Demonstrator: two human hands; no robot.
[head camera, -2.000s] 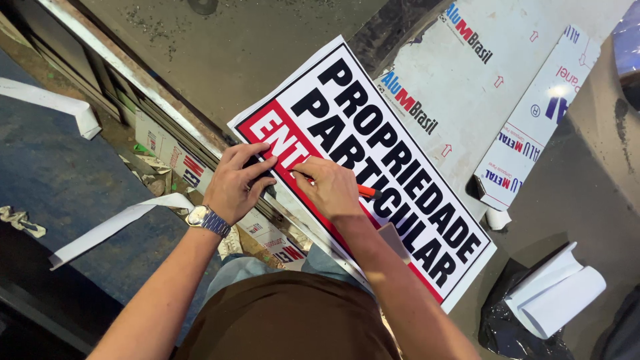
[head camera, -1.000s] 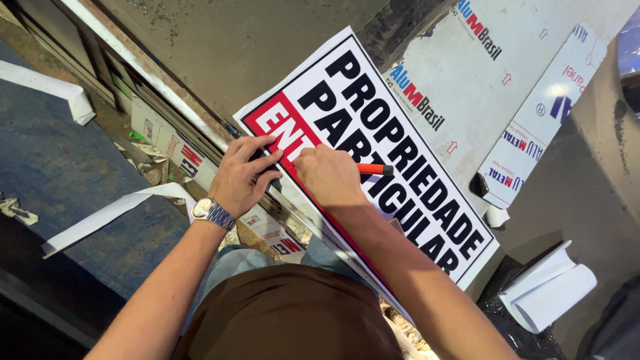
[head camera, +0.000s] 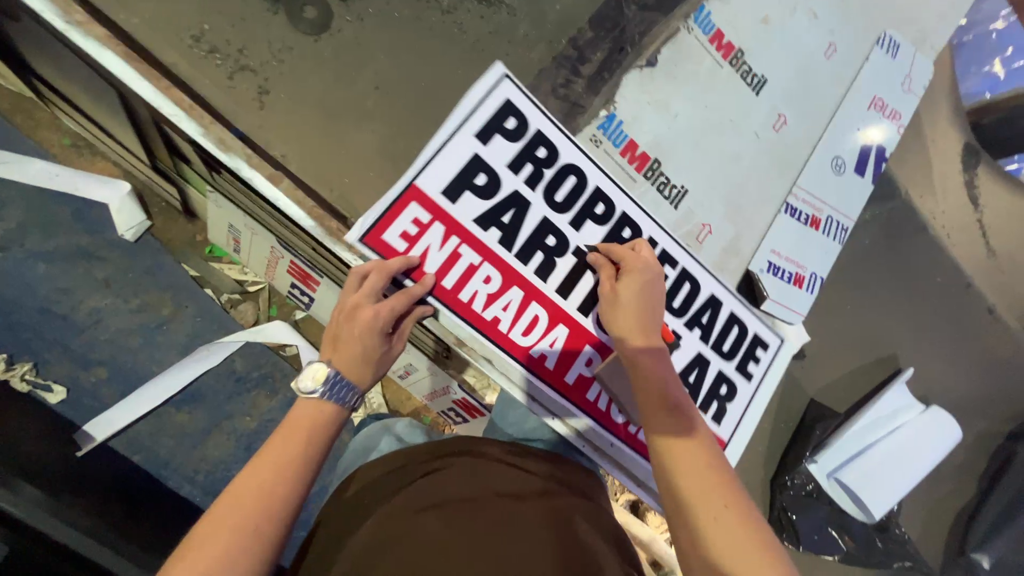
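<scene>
A rectangular printed sign (head camera: 512, 320) with black lettering on white and a red band lies slanted on the table, near its front edge. My left hand (head camera: 380, 308), with a metal-band wristwatch (head camera: 328, 384) on the wrist, rests its fingertips on the sign's lower left border and holds nothing visible. Over the middle of the black lettering, my right hand (head camera: 630, 288) is closed on a slim tool with a dark tip and an orange-red part (head camera: 666, 334), perhaps a craft knife. A flat tan piece (head camera: 618, 382) shows beside the right wrist, partly hidden by the forearm.
Behind the sign lies a protective-film-covered panel (head camera: 720, 120), with a narrow printed strip of panel (head camera: 832, 184) on it. A white roll (head camera: 888, 456) rests on black plastic (head camera: 840, 528) at right. The table's metal edge (head camera: 216, 136) runs diagonally; curled white strips (head camera: 192, 372) hang at left.
My right hand has moved from the red band onto the black lettering, uncovering more of the band's white letters. My left hand stays at the sign's left border.
</scene>
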